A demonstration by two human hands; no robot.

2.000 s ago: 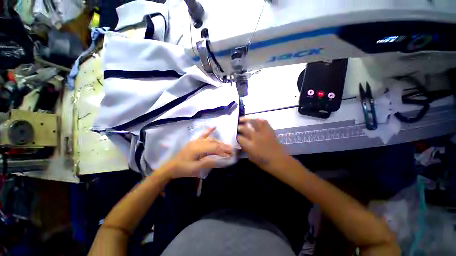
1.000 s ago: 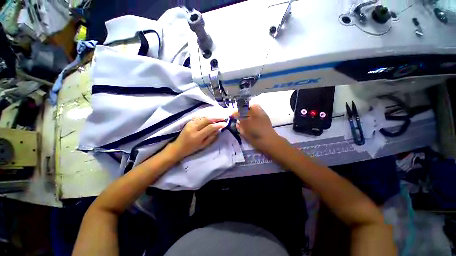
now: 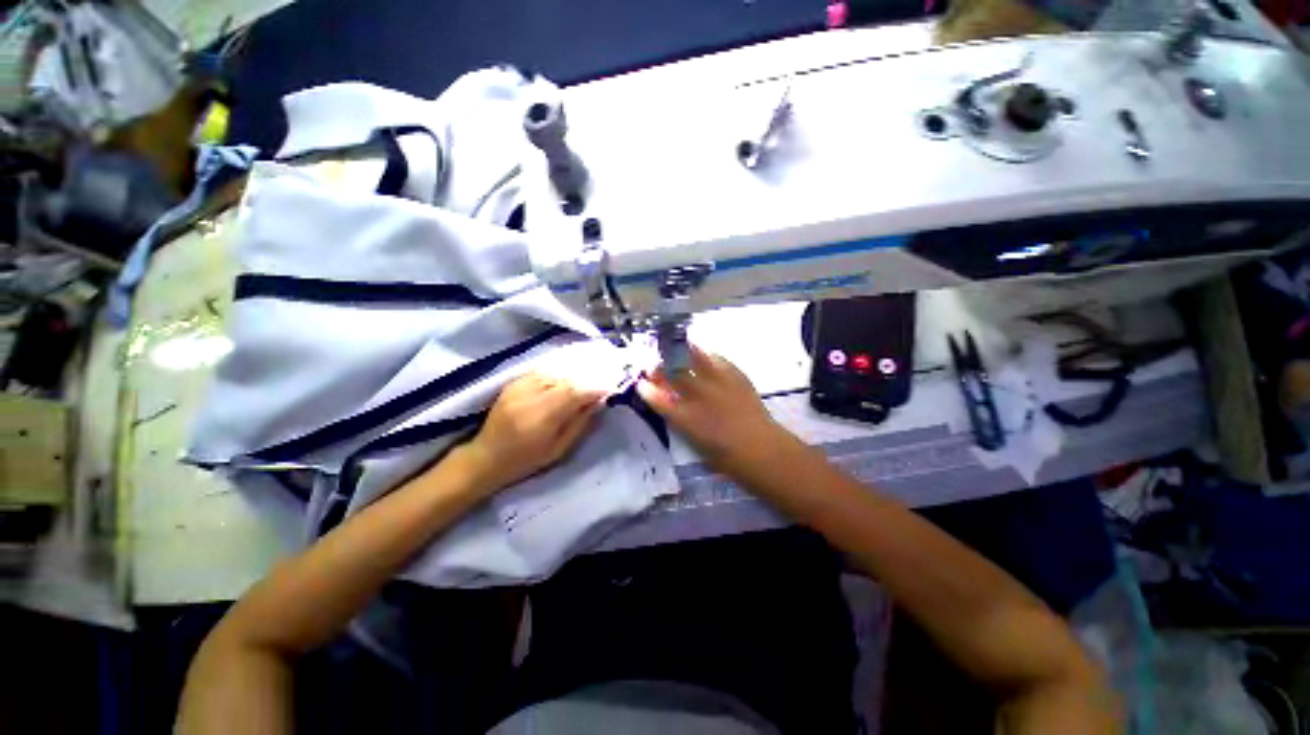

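The light garment [image 3: 374,237] with dark bands lies bunched on the worn left end of the table and under the sewing machine's [image 3: 805,230] needle end. My left hand [image 3: 539,424] grips the garment's edge just left of the presser foot [image 3: 672,338]. My right hand [image 3: 707,402] pinches the edge with a dark band [image 3: 641,417] right below the presser foot. The fingertips of both hands nearly meet there. The needle point and the exact stitching spot are hidden by the fingers and metal parts.
A smartphone [image 3: 862,359] lies under the machine arm. Right of it are thread snips [image 3: 976,391] on a white scrap [image 3: 1023,431] and black-handled scissors [image 3: 1092,402]. A ruler tape [image 3: 920,462] runs along the front edge. Dark navy cloth [image 3: 388,46] lies behind the machine.
The camera view has shifted, showing more of the machine's top. From two seconds ago, both hands moved up to the presser foot, and the left hand went from lying flat to gripping the cloth.
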